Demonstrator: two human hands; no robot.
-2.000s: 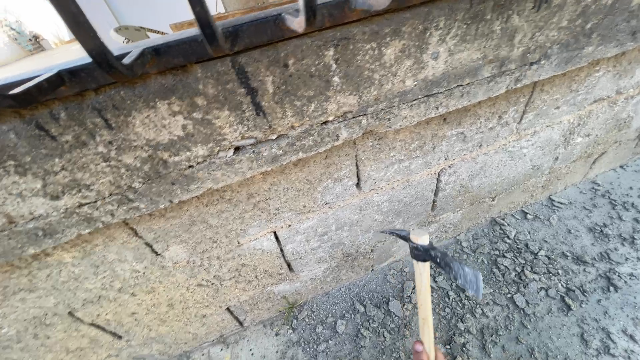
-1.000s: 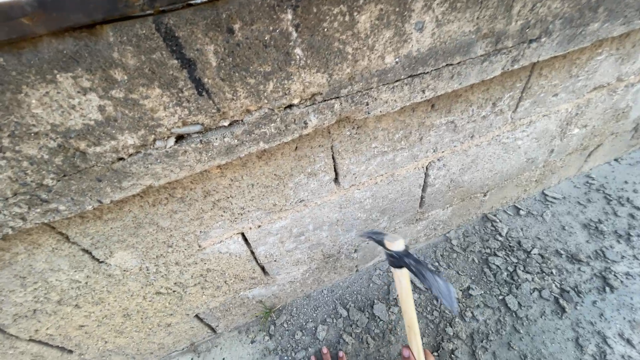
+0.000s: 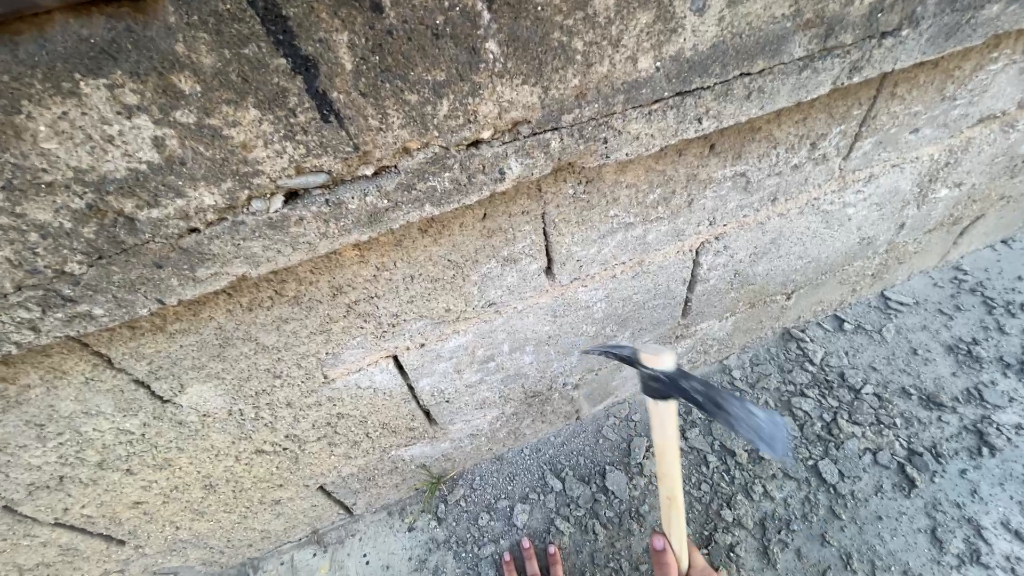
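My right hand (image 3: 678,558), at the bottom edge, is closed around the wooden handle of a small mattock (image 3: 666,464). The tool's dark metal head has a narrow pick end toward the wall and a broad blade, slightly blurred, toward the lower right. Left of it, the fingertips of my left hand (image 3: 532,558) show at the bottom edge, spread a little, over broken grey rubble (image 3: 592,496). The rest of that hand is out of view. The head of the mattock is in front of the foot of the block wall (image 3: 512,352); whether it touches cannot be told.
A weathered concrete ledge (image 3: 448,184) juts out above the blocks, with a crack holding small stones (image 3: 304,181). Dark open joints mark the wall. A grass tuft (image 3: 432,482) grows at the wall's foot. Loose fragments lie over the grey ground (image 3: 944,480) to the right.
The fingers of my left hand, not in view two seconds ago, now show at the bottom. The view has shifted, and the black metal railing has largely left the top.
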